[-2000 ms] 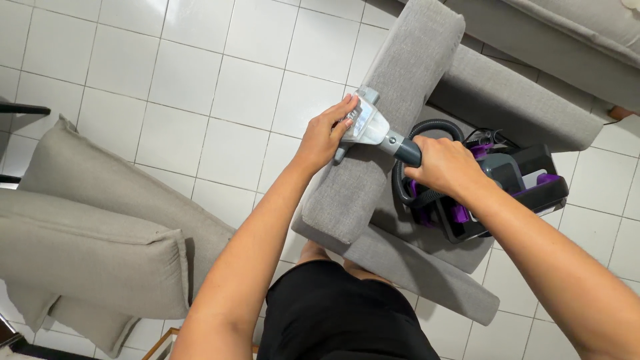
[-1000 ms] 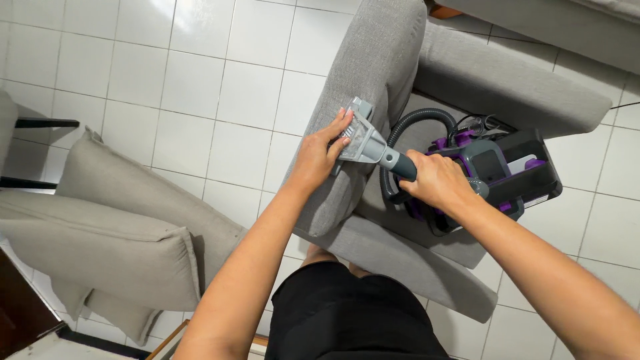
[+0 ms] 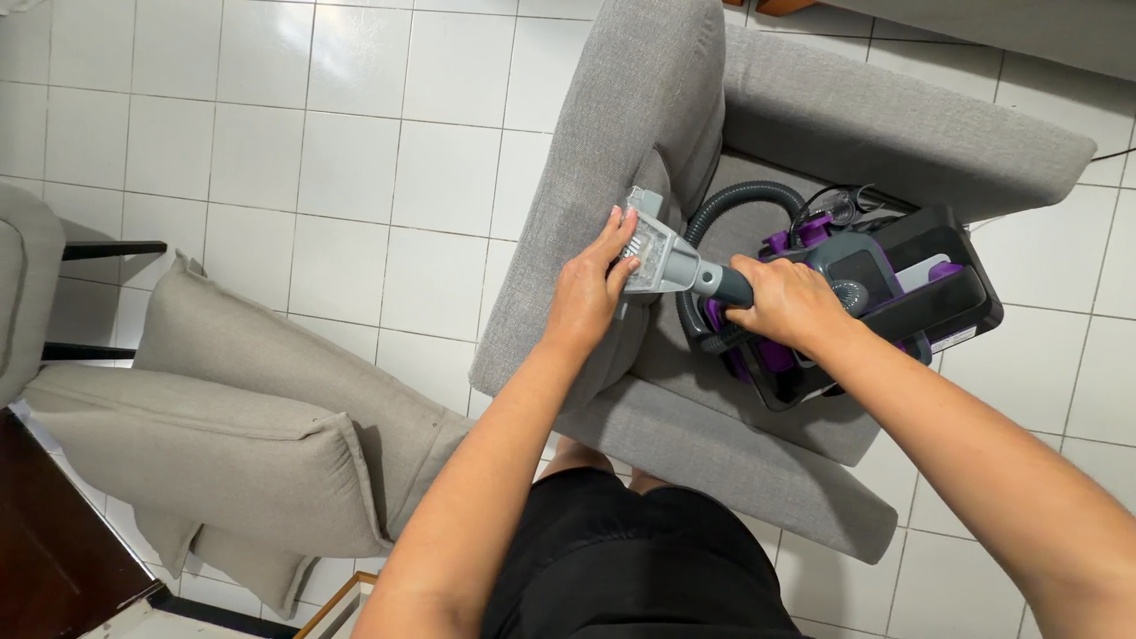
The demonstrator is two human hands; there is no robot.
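My right hand (image 3: 785, 297) grips the dark neck of a clear and grey upholstery cleaner nozzle (image 3: 666, 257). My left hand (image 3: 593, 288) rests on the nozzle's wide clear head, fingers on its upper face and thumb by its edge. The nozzle lies against the backrest of a grey fabric armchair (image 3: 612, 115); its underside is hidden. A ribbed dark hose (image 3: 750, 191) curves behind my right hand. The black and purple portable cleaner (image 3: 879, 284) sits on the armchair's seat.
Beige cushions (image 3: 222, 453) lie at the lower left beside a chair (image 3: 22, 284) with black legs. Armrests (image 3: 896, 115) flank the seat. White floor tiles (image 3: 355, 160) surround the armchair. Another grey piece of furniture (image 3: 1021, 31) stands at the top right, and a cable (image 3: 1114, 155) runs at the right edge.
Both hands stay on the nozzle, which remains at the backrest. The view has shifted, bringing more of the black-legged chair into sight at the left.
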